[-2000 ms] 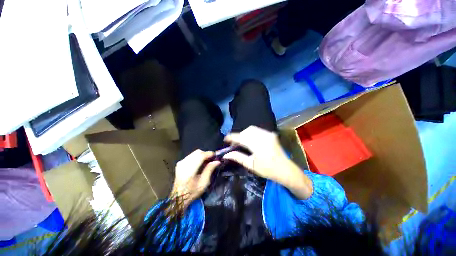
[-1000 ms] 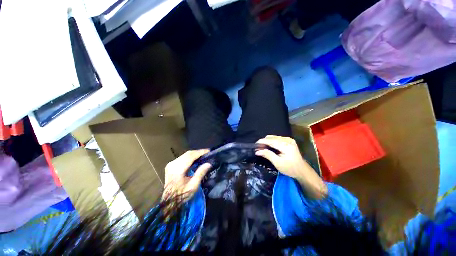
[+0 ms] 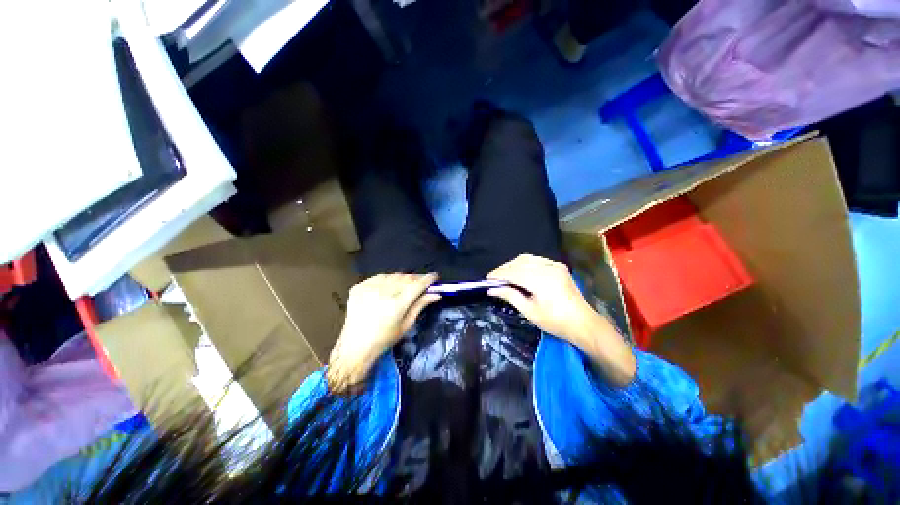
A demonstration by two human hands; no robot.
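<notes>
A thin tablet (image 3: 464, 287) is seen edge-on over my lap, showing as a pale line with a dark edge. My left hand (image 3: 380, 314) grips its left end between thumb and fingers. My right hand (image 3: 549, 296) grips its right end the same way. The tablet's broad faces are hidden by the viewing angle, so I cannot tell whether its case is fully closed.
The left carton (image 3: 247, 286) holds white sheets. The right carton (image 3: 789, 256) holds red-orange frames (image 3: 681, 274). White foam trays (image 3: 212, 187) with a dark tablet (image 3: 133, 197) stand at upper left. A person's pink smock (image 3: 760, 69) is beside a blue stool frame (image 3: 632, 118).
My hands first moved apart along the tablet, then slightly closer together. The tablet has turned from tilted to nearly level and edge-on. The view has shifted slightly.
</notes>
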